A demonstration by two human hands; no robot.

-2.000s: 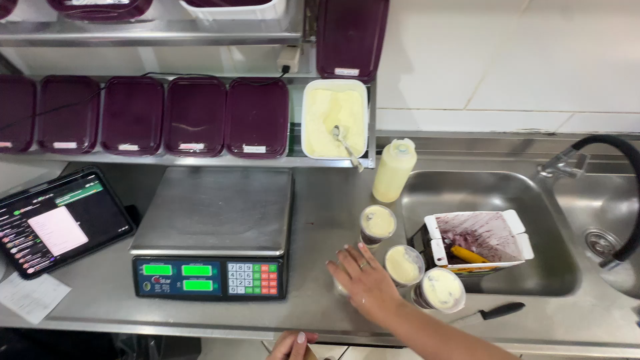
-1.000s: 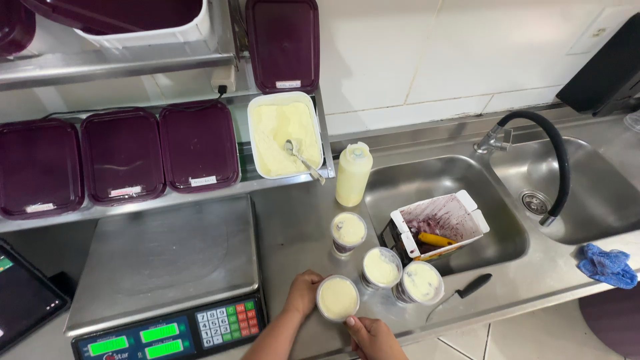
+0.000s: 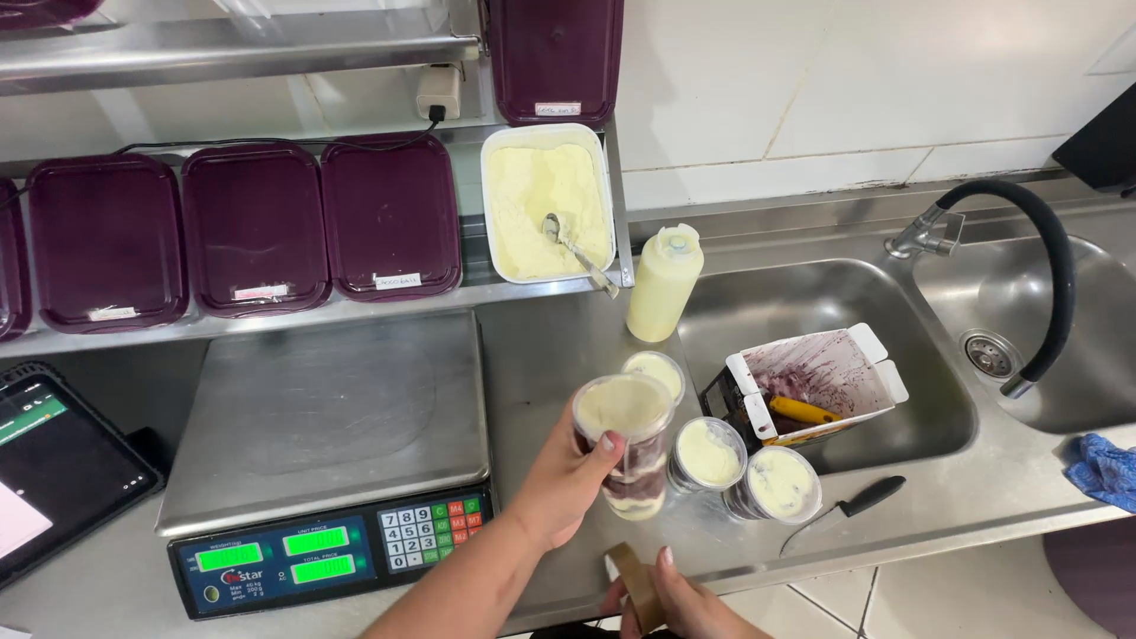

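My left hand (image 3: 561,475) holds up a clear plastic cup (image 3: 632,453) layered in purple and cream, with a pale powdery top. Near the counter's front edge, my right hand (image 3: 670,599) grips a roll of brown tape (image 3: 635,581). Three more filled cups stand beside the sink: one cup (image 3: 655,371) partly behind the held one, a middle cup (image 3: 709,453) and a right-hand cup (image 3: 781,484). A squeeze bottle (image 3: 664,284) of pale yellow contents is upright behind them. On the shelf sits a white tub of pale powder (image 3: 546,200) with a metal spoon (image 3: 581,255) in it.
A digital scale (image 3: 328,426) and a tablet (image 3: 71,470) are at left. An open carton (image 3: 812,382) with a yellow-handled tool (image 3: 803,410) rests in the sink (image 3: 941,399). A black-handled knife (image 3: 872,496) lies at the counter's front, a blue cloth (image 3: 1105,470) farther right. Purple-lidded tubs (image 3: 390,213) line the shelf.
The cup held low between both hands a second ago is now raised in my left hand alone. My right hand has left it and now holds the tape roll.
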